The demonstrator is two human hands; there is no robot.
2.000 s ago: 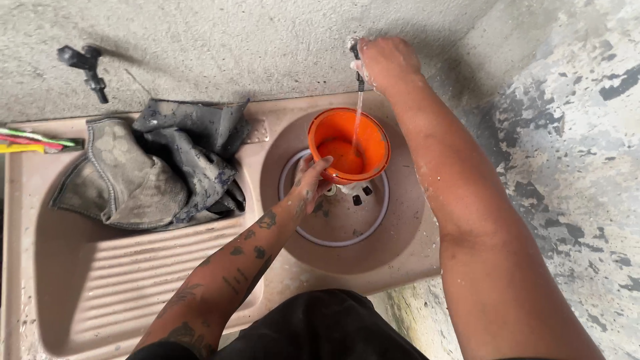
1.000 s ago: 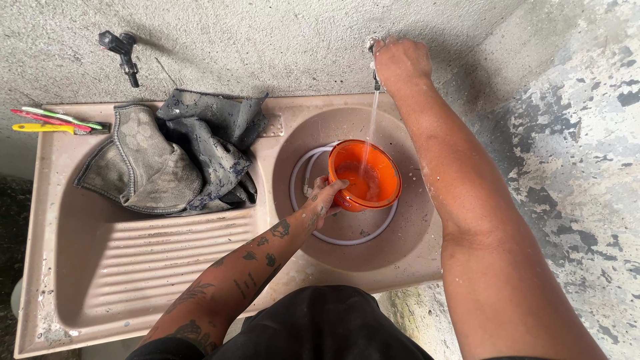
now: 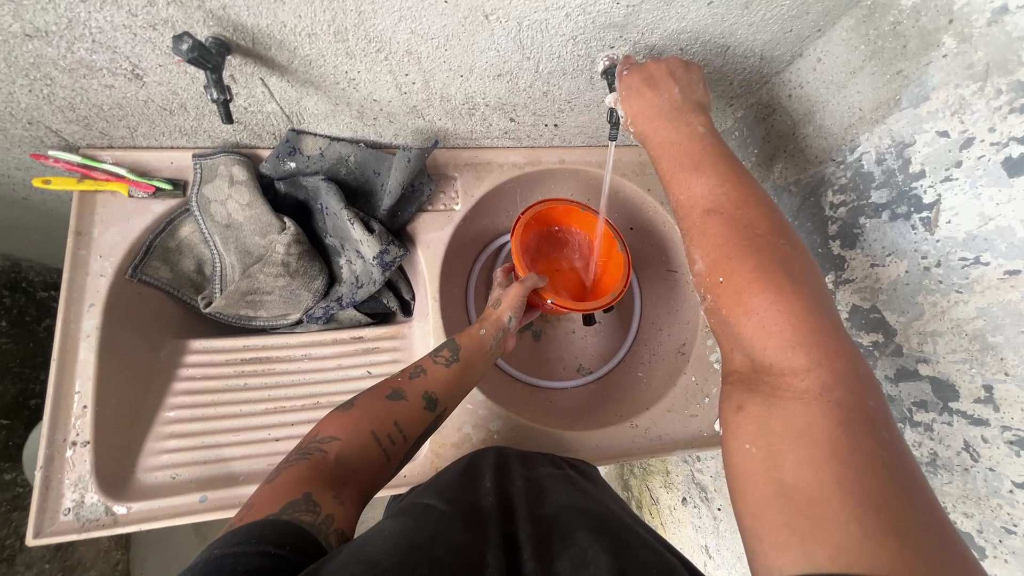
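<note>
My left hand (image 3: 512,304) grips the left edge of an orange plastic bowl (image 3: 612,272), its thumb at the rim, over the round basin (image 3: 680,320) of a laundry sink. Water runs in a thin stream from a black wall tap (image 3: 614,120) into the bowl, and some water stands in it. My right hand (image 3: 664,92) is closed around the handle of that tap, which it mostly hides. Under the bowl a pale coiled hose (image 3: 560,384) lies in the basin, with small dark pieces partly hidden by the bowl.
A second black tap (image 3: 212,72) juts from the wall at left. Grey cloths (image 3: 264,248) lie over the back of the ribbed washboard (image 3: 296,400). Several brushes with coloured handles (image 3: 80,186) rest on the back left corner. The rough wall (image 3: 480,72) stands behind.
My left hand has moved the bowl slightly away from the wall, and it is tilted differently under the stream. My right hand has stayed at the tap. The view has shifted.
</note>
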